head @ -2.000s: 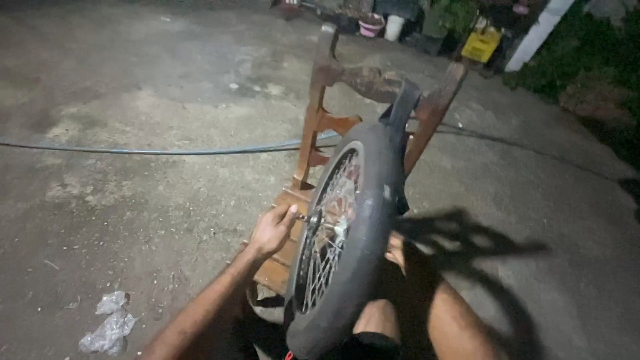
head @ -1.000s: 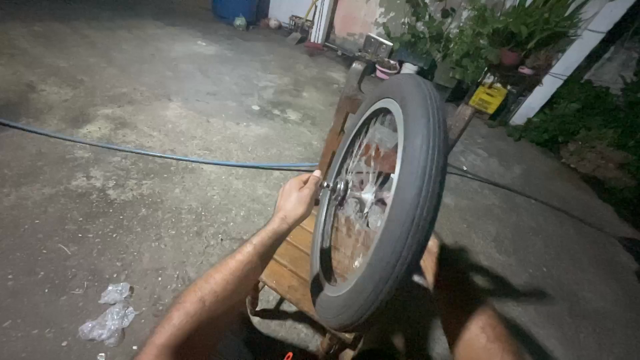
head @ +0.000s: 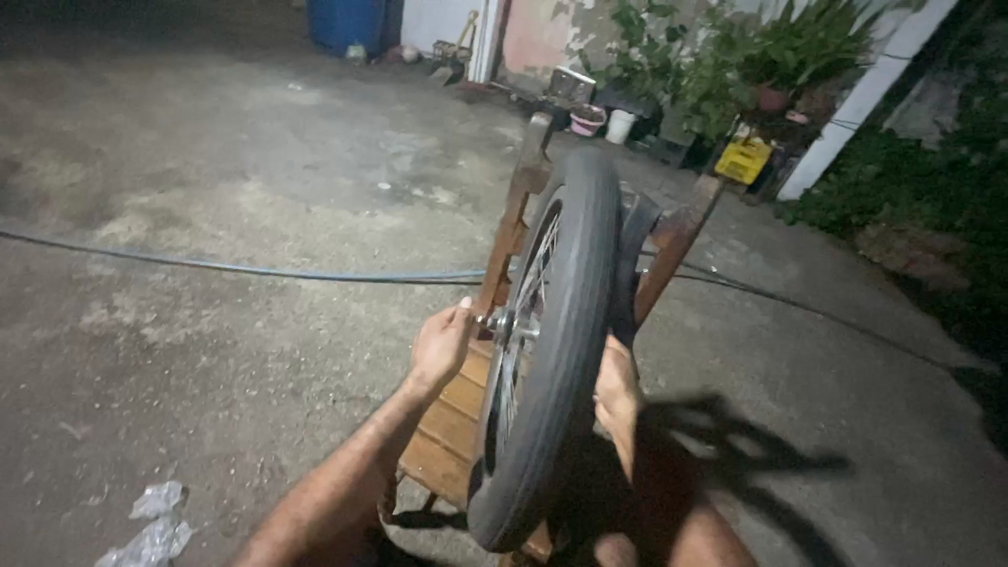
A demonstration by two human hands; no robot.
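A spoked wheel with a black rubber tire (head: 579, 315) stands upright, a little tilted, over the slatted seat of a wooden chair (head: 449, 429). My left hand (head: 445, 342) grips the end of the axle (head: 492, 320) on the wheel's left side, thumb on top. On the far side of the tire is my right hand (head: 618, 386), partly hidden by it; its fingertips and what they hold cannot be seen. A black rubber strip or tube (head: 636, 236) hangs over the chair's back, just right of the tire.
A blue hose (head: 315, 274) runs across the concrete floor behind the chair. Crumpled clear plastic (head: 157, 524) lies at the lower left. Farther back are a blue barrel (head: 350, 27), a pink pot (head: 587, 120), a white bucket (head: 620, 126), a yellow crate (head: 743, 160) and plants.
The wheel has turned from showing its spoked side broadly to a more edge-on view. The chair's back and the black strip, largely hidden one second ago, show again. My left hand stays at the axle.
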